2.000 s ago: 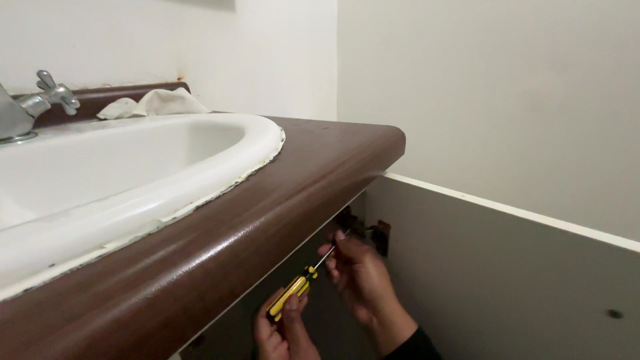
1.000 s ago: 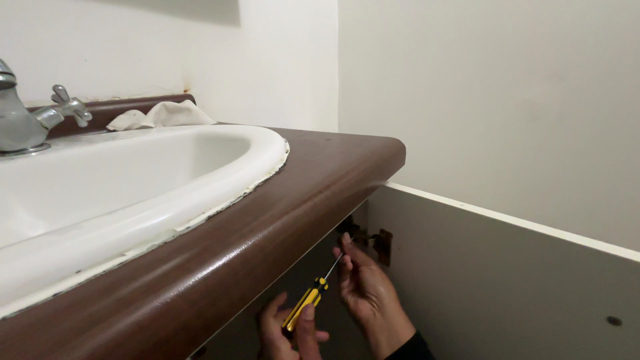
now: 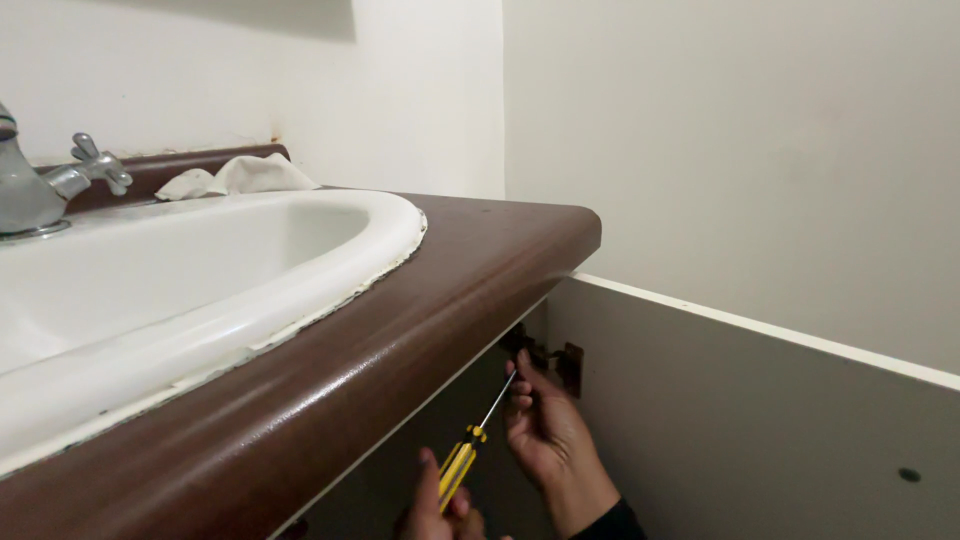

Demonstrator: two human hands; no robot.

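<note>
Below the brown countertop, my left hand (image 3: 439,502) holds a screwdriver (image 3: 459,466) by its yellow and black handle, the metal shaft slanting up to the right. The fingers of my right hand (image 3: 544,427) close around the shaft's tip end, so the tip is hidden. Just beside those fingers is a rusty cabinet hinge (image 3: 571,367), fixed to the inner face of the open cabinet door (image 3: 750,405). Whether my right fingers also hold a screw cannot be seen.
A white sink basin (image 3: 225,247) with ragged sealant is set in the brown countertop (image 3: 480,255). A chrome tap (image 3: 30,187) stands at the left, and a crumpled white cloth (image 3: 259,176) lies at the back. The open door extends along the right, below a pale wall (image 3: 712,150).
The screwdriver has tilted to a steeper angle than two seconds ago. Both hands stay under the countertop edge, with the right fingers still at the shaft.
</note>
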